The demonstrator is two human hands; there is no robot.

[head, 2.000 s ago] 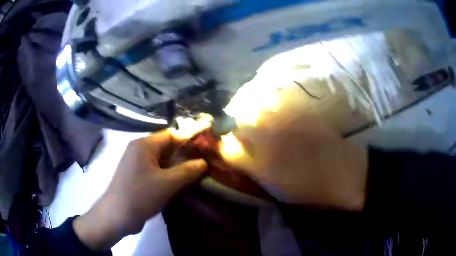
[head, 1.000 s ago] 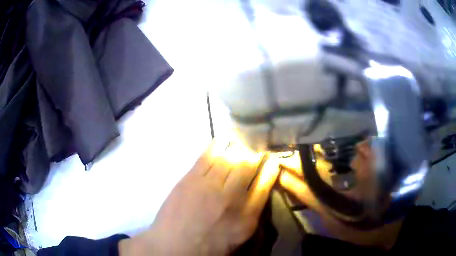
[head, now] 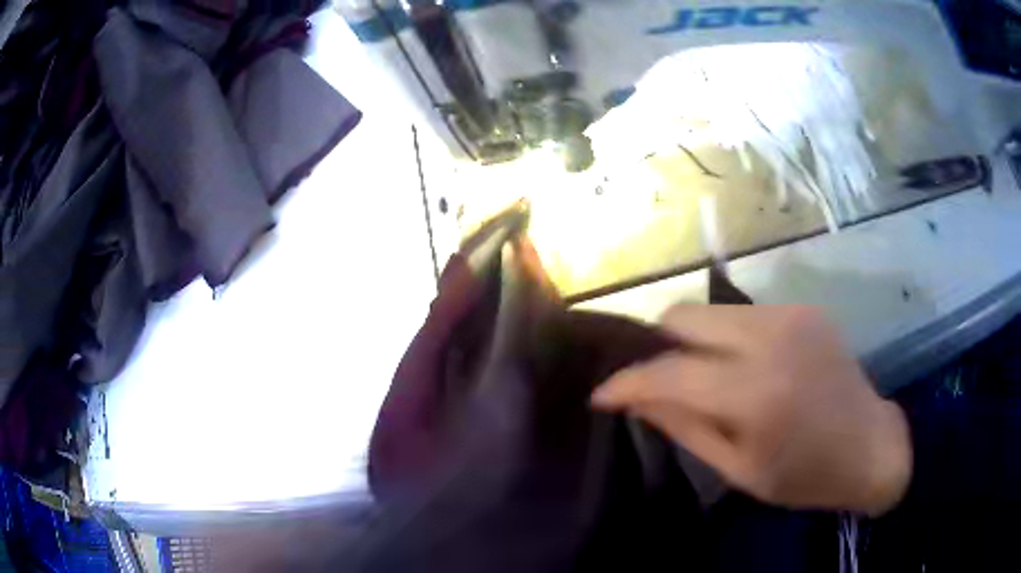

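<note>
A grey and maroon garment point(head: 437, 369) hangs over the front edge of the table, its upper tip lying just in front of the presser foot and needle area point(head: 521, 140) in bright lamp glow. My right hand point(head: 761, 397) pinches a dark fold of the garment at the right. A short white strip point(head: 714, 229) stands up by a small dark fabric tip above my right hand. My left hand point(head: 286, 551) is only a blurred patch at the bottom edge; its fingers and hold cannot be made out.
The white sewing machine point(head: 851, 28) with "JACK" lettering spans the top. A bundle of white strips point(head: 823, 134) lies on the machine bed point(head: 661, 229). Dark snips point(head: 946, 171) lie at the right. Grey and maroon cloth point(head: 185, 146) is heaped at the left. A blue basket point(head: 185, 554) shows below the table.
The machine head no longer covers the front of the view. The garment has come away from the needle toward me. My right hand has moved out to the right; my left hand has dropped low.
</note>
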